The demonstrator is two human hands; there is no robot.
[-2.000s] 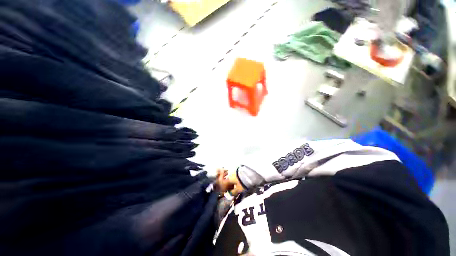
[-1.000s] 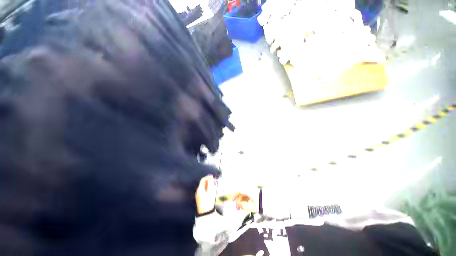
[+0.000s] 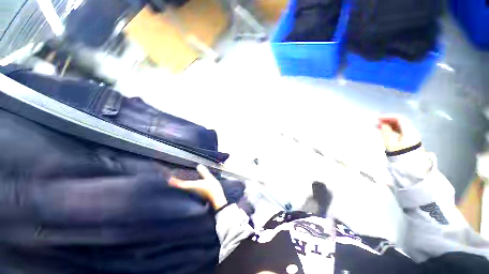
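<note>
Dark blue-black trousers or jeans (image 3: pixel 102 214) hang over a grey-white metal rail (image 3: pixel 123 131) at the left, with a pocket flap visible on the far side. My left hand (image 3: pixel 201 187) is at the near end of the rail, its thumb raised, its fingers beside or on the dark cloth; whether it grips anything cannot be told. My right hand (image 3: pixel 394 134) is raised over the floor at the right, away from the cloth. Its fingers look curled and hold nothing visible, but are blurred.
Blue crates (image 3: pixel 308 59) with dark cloth in them stand on the floor at the upper right. Tan cardboard sheets or boxes (image 3: pixel 177 35) lie at the upper left. Another blue crate (image 3: pixel 474 24) is cut off at the top right corner. The floor is glaring.
The view has turned; the rail and blue crates with dark cloth now show. The hands have come apart: the left is at the rail end, the right is out over the floor.
</note>
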